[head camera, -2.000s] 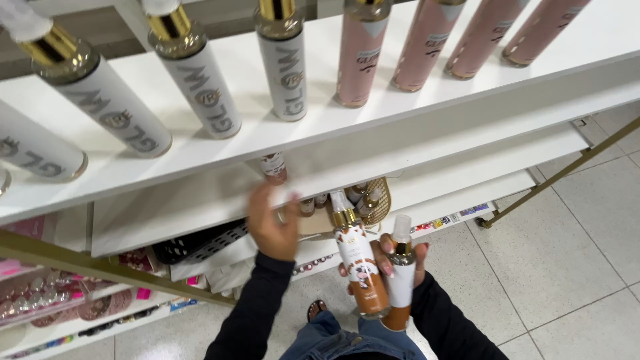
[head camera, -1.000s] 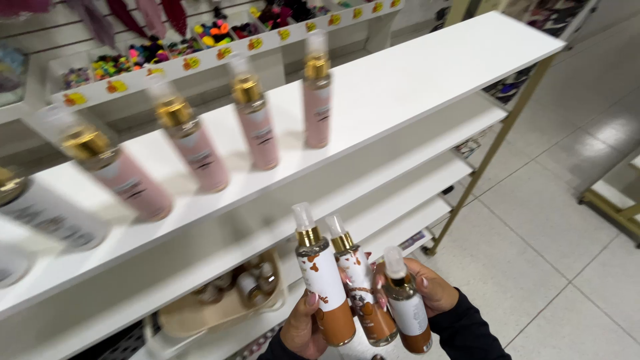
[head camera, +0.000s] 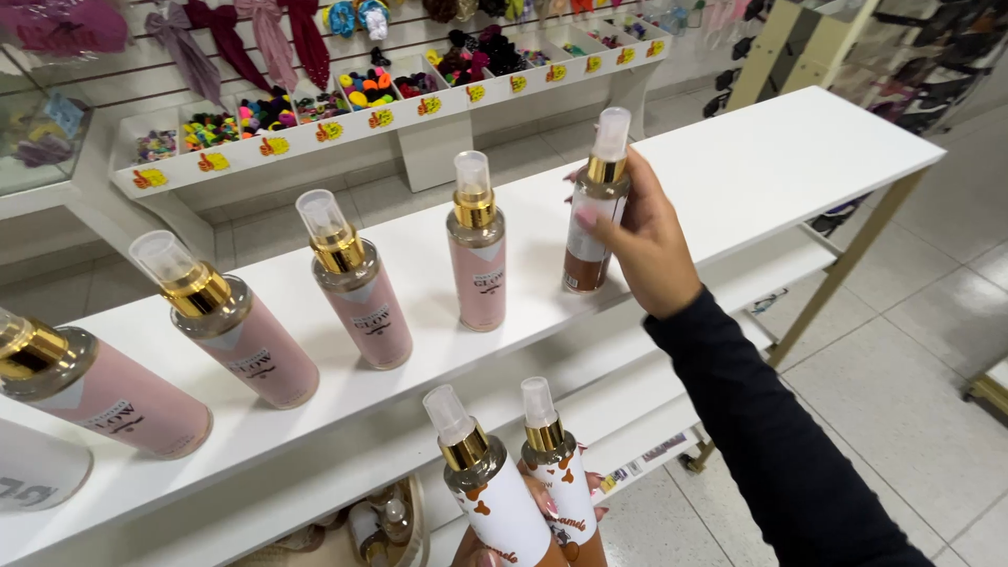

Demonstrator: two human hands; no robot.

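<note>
My right hand [head camera: 650,236] grips a brown-and-white spray bottle [head camera: 596,224] with a gold collar and clear cap. The bottle is upright at the top shelf board, right of the row of pink spray bottles [head camera: 478,252]; whether its base touches the board I cannot tell. Low in the view, in front of the shelf, my left hand [head camera: 543,500] holds two brown-and-white spray bottles side by side, a nearer one [head camera: 500,504] and a second one [head camera: 563,480]. Part of this hand is hidden behind them. A white spray bottle [head camera: 39,465] stands at the far left.
The white top shelf board [head camera: 772,157] runs to the right, with lower shelves [head camera: 630,394] beneath. A beige basket [head camera: 417,520] with several bottles sits below. Behind are a divided tray [head camera: 291,142] of colourful hair ties and hanging bows. A metal shelf leg [head camera: 846,268] stands at right.
One second ago both hands held three brown-and-white bottles together in front of the shelf. My right hand has since moved one of them up to the top shelf board, beside the pink row.
</note>
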